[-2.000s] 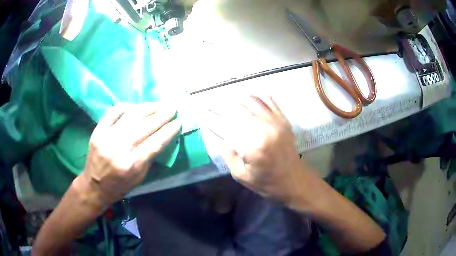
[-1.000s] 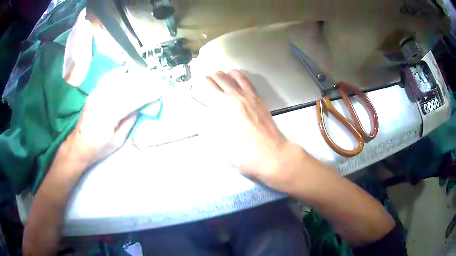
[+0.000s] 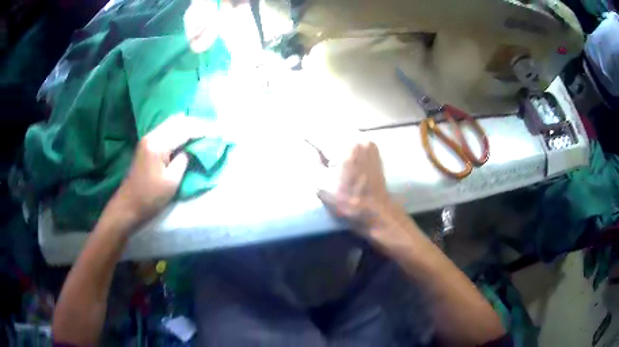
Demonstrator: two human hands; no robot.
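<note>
The green garment cloth (image 3: 159, 78) lies left of the needle area and looks white under the lamp. My left hand (image 3: 159, 166) is closed on a fold of it at the left front of the table. My right hand (image 3: 356, 183) is on the white table right of the glare, fingers bent; whether it holds a cloth edge is lost in the glare. The sewing machine (image 3: 468, 41) stands at the back, its needle and presser foot washed out by light.
Scissors with orange-brown handles (image 3: 456, 144) lie right of my right hand. A dark control box (image 3: 546, 115) sits at the table's right end. The table edge (image 3: 203, 237) runs above my lap. Green cloth heaps (image 3: 577, 203) hang below at the right.
The view has shifted. My left hand has drawn green cloth toward the table front. My right hand has moved back from beside the presser foot toward the front, its fingers now bent.
</note>
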